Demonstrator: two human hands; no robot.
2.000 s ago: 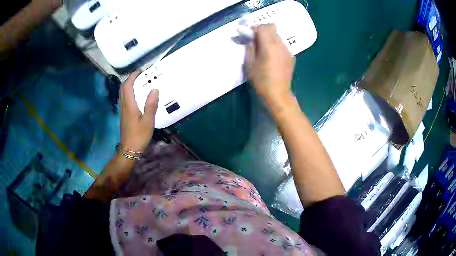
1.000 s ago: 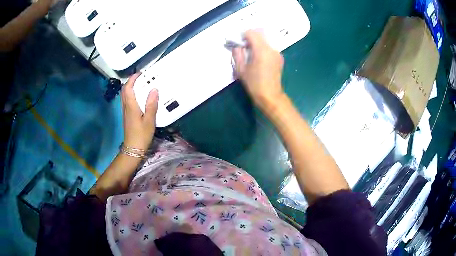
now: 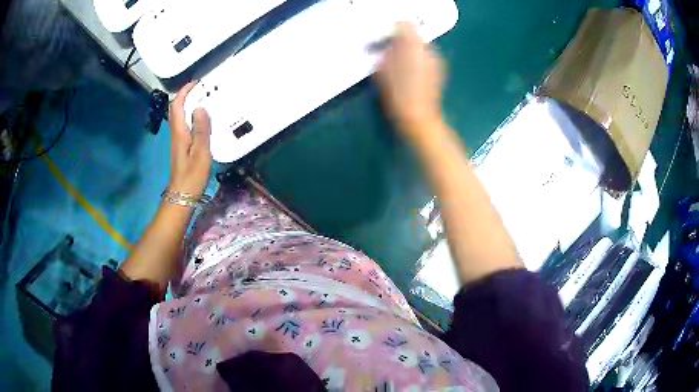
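A long white laminator unit (image 3: 306,73) with rounded ends lies slantwise on the dark green bench. A small black switch and small dark marks show near its left end. My left hand (image 3: 189,142) holds that end, thumb on top and fingers at the edge. My right hand (image 3: 412,76) is blurred over the unit's right part, with a small crumpled wiping cloth (image 3: 379,46) at its fingers. The cloth is against or just above the white surface; blur hides which.
More white units (image 3: 195,34) lie behind, top left. A stack of poly bags (image 3: 536,191) sits partly inside a cardboard carton (image 3: 613,92) at right. Bagged units (image 3: 605,295) lie nearer me. A black plug (image 3: 158,112) hangs at the bench's left edge. A metal-framed bin (image 3: 57,287) stands lower left.
My right hand has moved with the cloth along the unit, left and then back right. The unit, my left hand and the bench things appear higher in the view.
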